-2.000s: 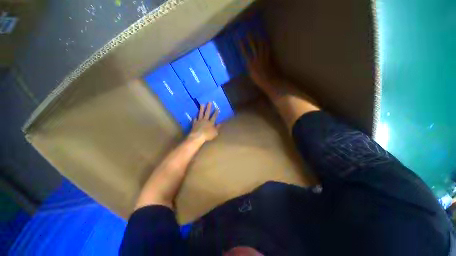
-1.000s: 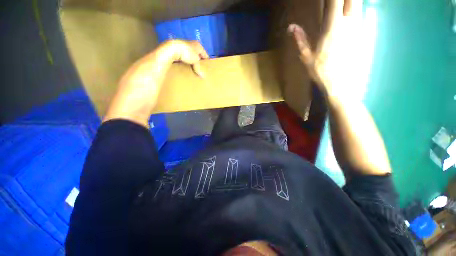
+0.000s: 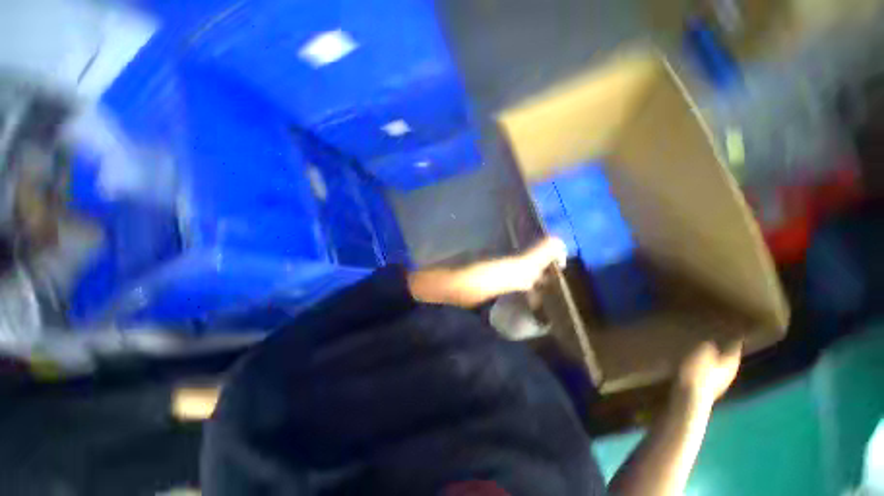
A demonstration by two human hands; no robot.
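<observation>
An open brown shipping carton stands right of centre, tilted in the blurred view. Blue product boxes lie in its bottom; the lower ones are in shadow. My left hand is at the carton's near left rim, its fingers on the edge. My right hand is at the carton's lower right rim, its fingers over the edge. The carton's wall and the blur partly hide both hands' fingertips.
Large blue crates with white labels fill the left and upper left. The green bench top is at the lower right. A red item, blurred, is beyond the carton. Grey floor shows between crates and carton.
The view has swung left, so the crates fill the left side and the carton sits farther right. My left hand has moved from the near flap to the rim; my right hand is lower on the rim.
</observation>
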